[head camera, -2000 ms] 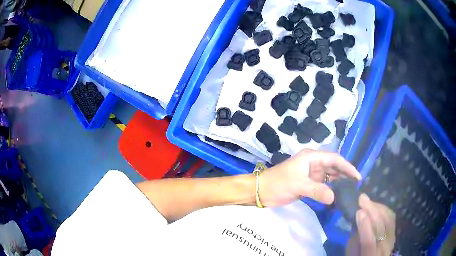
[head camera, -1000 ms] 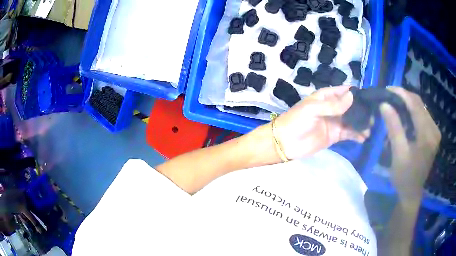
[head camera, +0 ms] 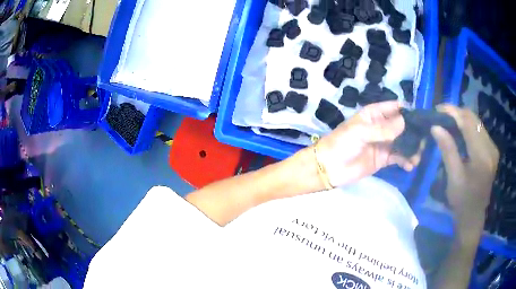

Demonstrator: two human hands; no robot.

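Observation:
My left hand (head camera: pixel 362 144), with a bracelet at the wrist, and my right hand (head camera: pixel 467 155) meet at the right of the view. Both grip black moulded parts (head camera: pixel 416 128) between their fingers; blur hides how many parts there are. Many loose black parts (head camera: pixel 310 51) lie scattered and partly heaped on white liner sheets (head camera: pixel 252 101) in a blue crate (head camera: pixel 226 121) beyond my left forearm. At the far right, a compartment tray (head camera: pixel 501 121) with rows of dark parts sits in another blue crate (head camera: pixel 461 62), partly behind my right hand.
A blue crate with a plain white lining (head camera: pixel 175 51) stands at the upper left. A red stool (head camera: pixel 198 163) is below it. A small blue bin of dark pieces (head camera: pixel 127 121) and more blue bins (head camera: pixel 56 107) stand at the left.
Since two seconds ago my hands have moved up and right in the view, my right hand fully into sight. The crates shifted in the picture. Over the last second little changed.

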